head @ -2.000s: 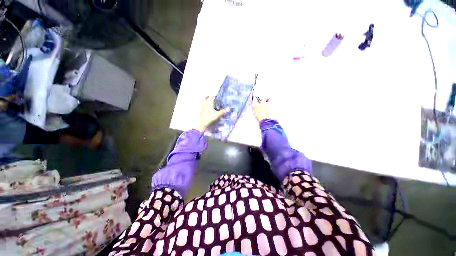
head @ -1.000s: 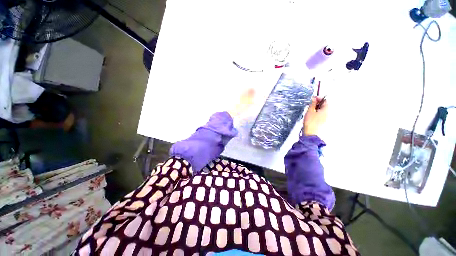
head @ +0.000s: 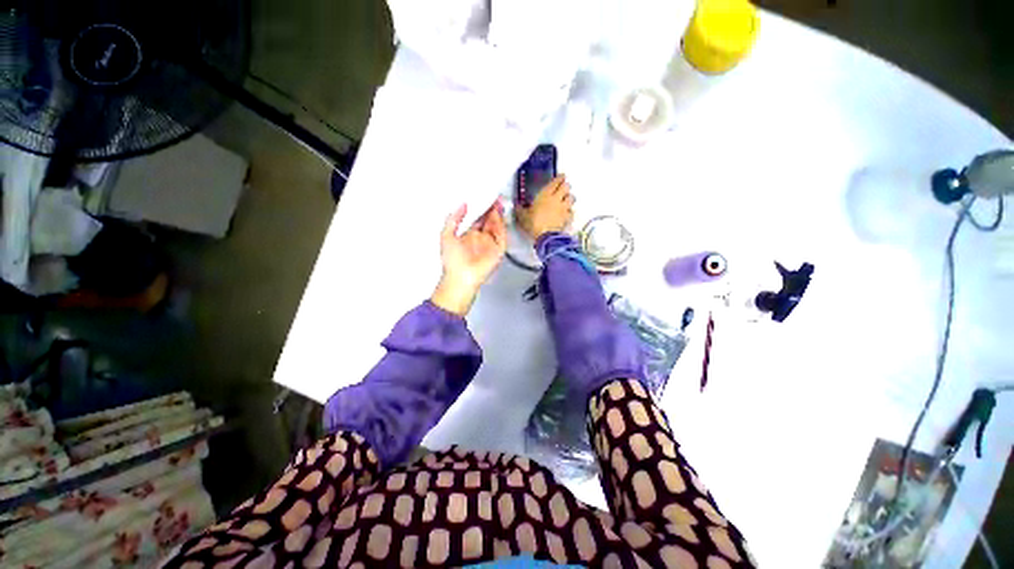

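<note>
My right hand point(head: 548, 209) is shut on a dark smartphone point(head: 537, 172) with its screen up, over the white table. My left hand point(head: 476, 253) is open just left of it, palm partly up, fingers apart and holding nothing. A small dark item, perhaps thread snips point(head: 532, 292), lies on the table below my right wrist. The grey, shiny packet point(head: 567, 428) lies near the table's front edge, partly hidden under my right forearm.
Right of my right hand are a tape roll point(head: 607, 243), a purple thread cone point(head: 689, 270), a dark pen point(head: 707, 350) and a black trigger-like tool point(head: 787, 292). A yellow-lidded container point(head: 719, 36) stands behind. A fan point(head: 106, 61) is far left.
Both hands have moved forward, away from the packet. My right hand has taken hold of the phone; the small dark item once in it is no longer there. The view shows more of the table's far side.
</note>
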